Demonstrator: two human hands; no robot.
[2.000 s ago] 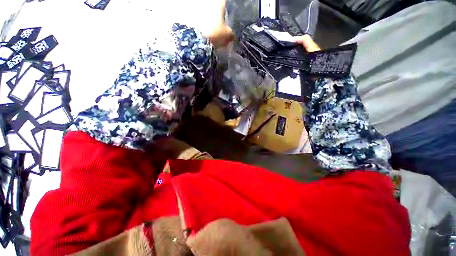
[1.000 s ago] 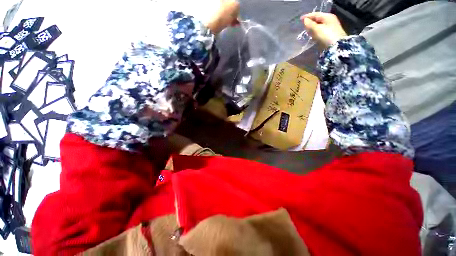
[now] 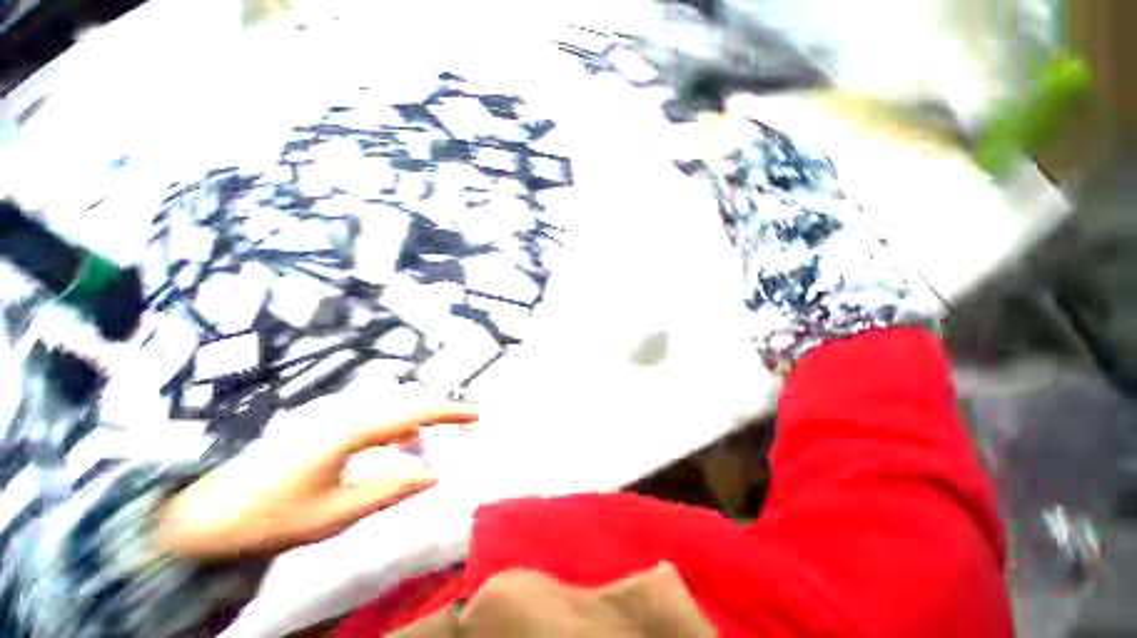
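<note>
The picture is blurred. A wide pile of hang tags, black with many white panels up, lies on the white table. My left hand is at the pile's near edge, thumb and fingers apart, nothing visible in it. My right hand is at the far end of the floral sleeve, small and washed out, beside a dark clump that may be strings. Whether it holds anything cannot be told. A smaller tag group lies at the far side.
A grey disc lies on the table between my arms. A dark object with a green band is at the far left. A blurred bright green thing is at the upper right, beyond a pale surface. The table's near edge curves before my lap.
The view has swung from the lap area to the table. The clear bag and brown box are out of view. My left hand is now beside the tag pile and my right hand reaches over the table.
</note>
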